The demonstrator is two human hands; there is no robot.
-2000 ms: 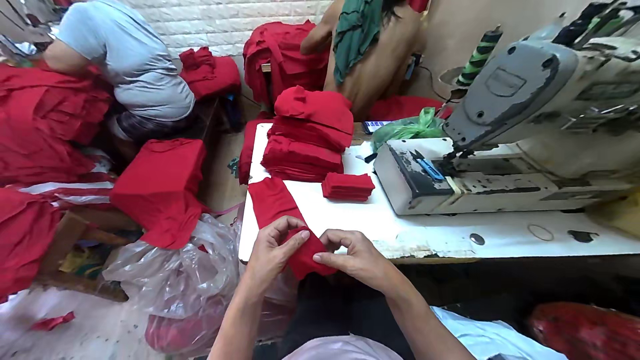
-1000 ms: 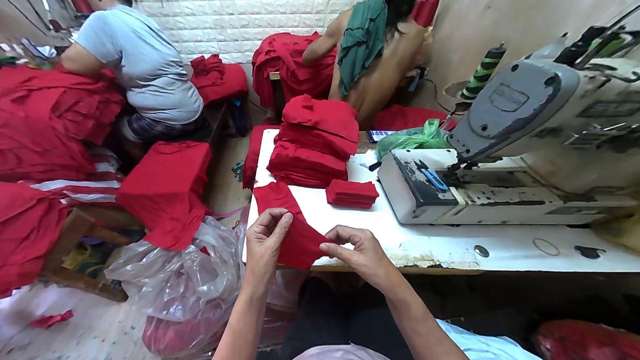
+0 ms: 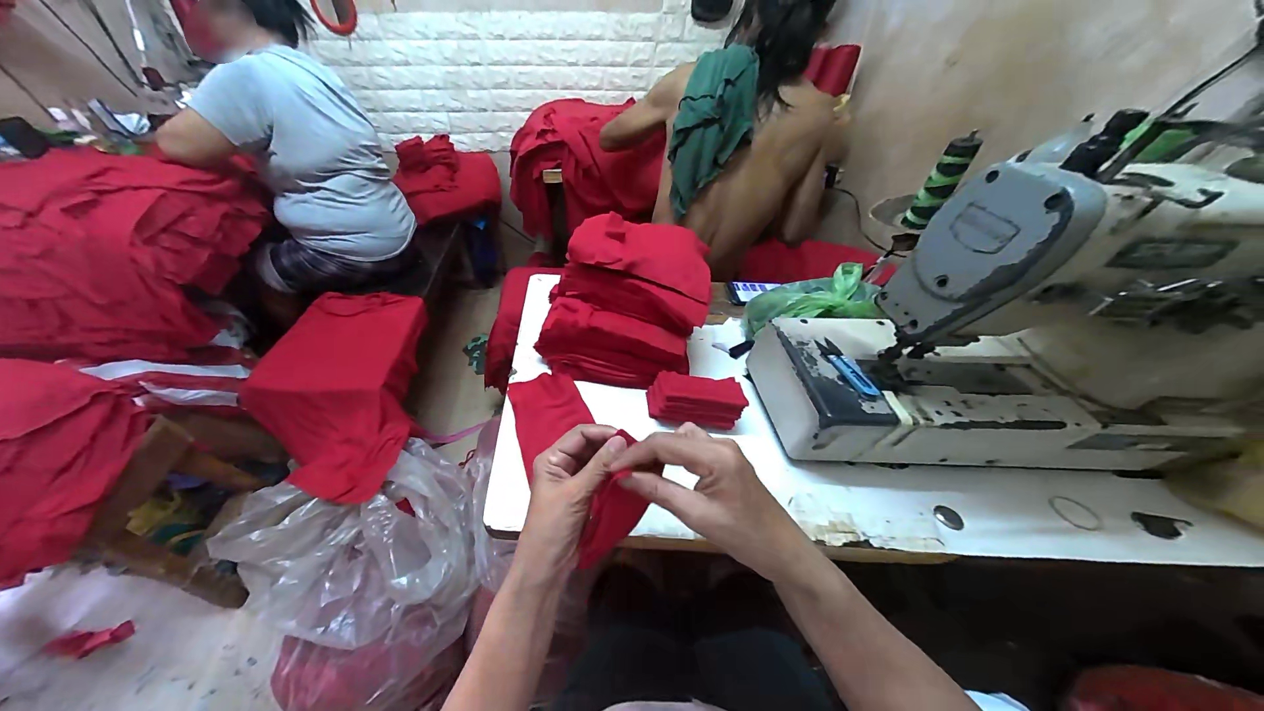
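Note:
Near the front edge of the white tabletop, my left hand grips a red fabric piece between thumb and fingers. My right hand pinches the same cloth close beside it, the fingertips of both hands nearly touching. Part of the piece lies flat on the table and part hangs over the edge. Behind my hands rises a tall stack of folded red fabric. A small stack of red pieces sits just beyond my right hand. The fabric edge between the fingertips is partly hidden.
To the right stands an industrial sewing machine with blue thread snips on its bed. A green plastic bag lies behind it. Clear plastic bags and a red-draped stool are at left. Two people sit farther back among red cloth.
My hands have come closer together on the red piece, which one second ago was spread between them. The stacks stand where they were.

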